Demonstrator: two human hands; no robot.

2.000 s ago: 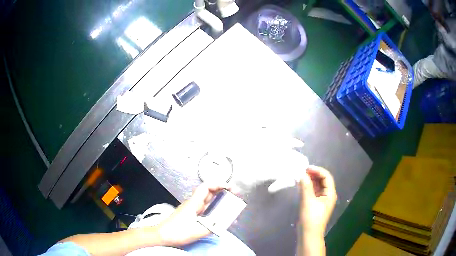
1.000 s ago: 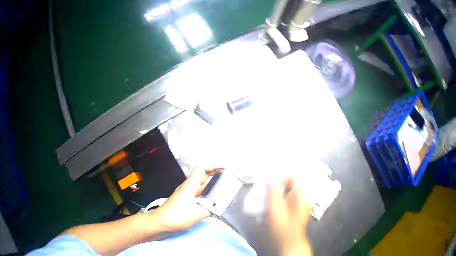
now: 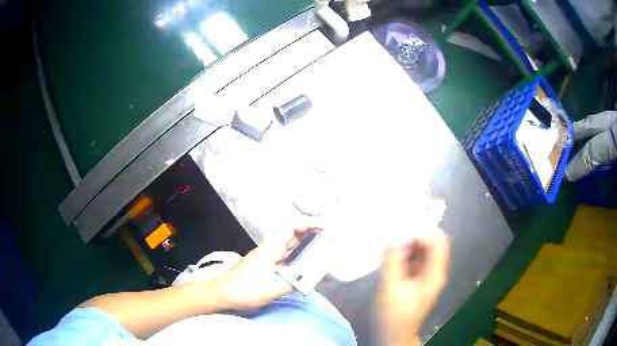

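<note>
My left hand holds a grey block-like housing near the table's front edge, its dark opening facing up. My right hand is blurred, to the right of the housing and apart from it; whether it holds anything cannot be told. A white, overexposed wipe or sheet lies on the shiny metal table beyond my right hand. A thin round ring lies on the table beyond the housing.
A dark cylinder and a dark block lie on the table's far left. A round tub and a blue crate stand beyond the right edge. Yellow boards are stacked lower right. Another person's sleeve shows far right.
The view swung right, then partly back. My right hand moved in towards the white sheet and housing, and is now slightly further right again. My left hand keeps hold of the housing.
</note>
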